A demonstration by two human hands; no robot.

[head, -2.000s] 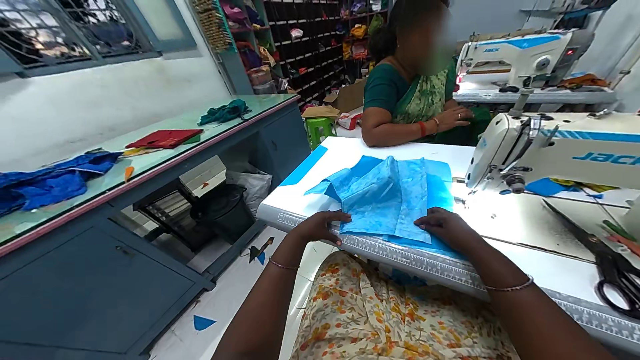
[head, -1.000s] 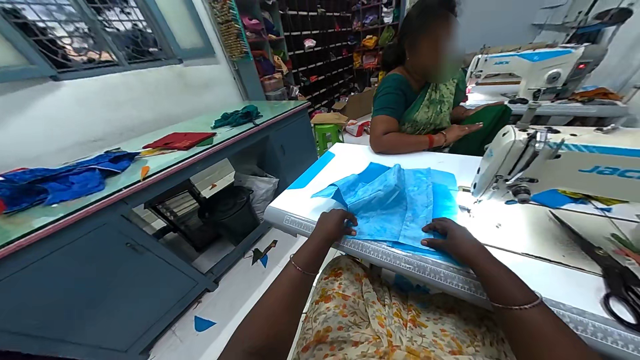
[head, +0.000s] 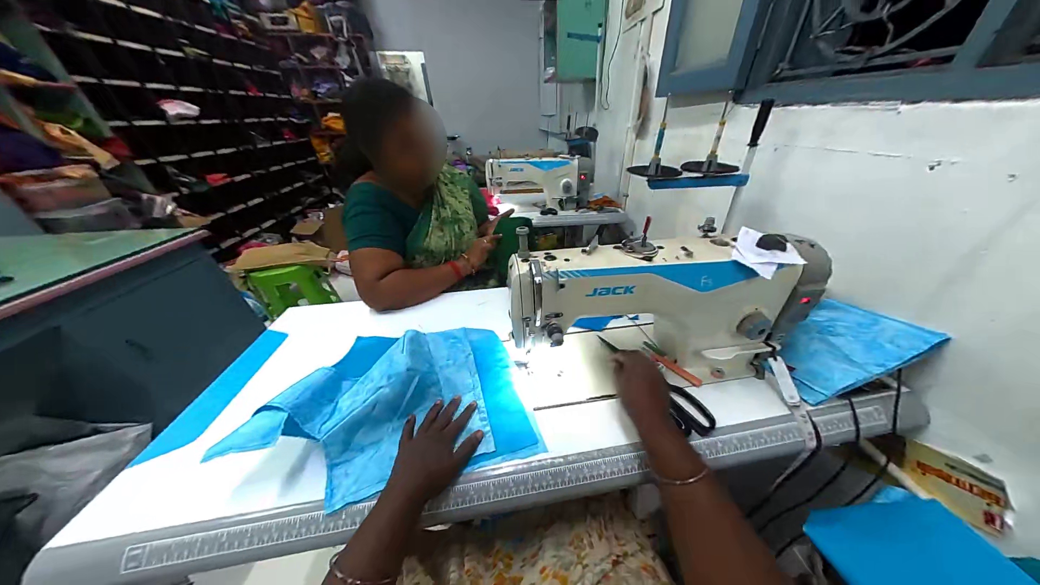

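Light blue fabric pieces (head: 390,398) lie layered and partly folded on the white sewing table, left of the Jack sewing machine (head: 650,284). My left hand (head: 435,447) rests palm down on them, fingers apart, near the table's front edge. At the machine bed, my right hand (head: 642,386) is over the black-handled scissors (head: 691,410); its fingers are bent, and whether they grip the scissors is hidden. An orange-handled tool (head: 678,368) lies just beyond, by the machine's arm. The machine's lamp lights the needle area.
A co-worker (head: 422,211) sits across the table, one forearm on its far edge. More blue fabric (head: 857,345) lies right of the machine, and a blue piece (head: 918,540) is lower right. A ruler strip (head: 569,475) runs along the front edge. A green stool (head: 292,286) stands behind.
The view has swung to the right. My right hand has left the blue fabric and moved right to the scissors. My left hand now lies flat with its fingers spread on the fabric.
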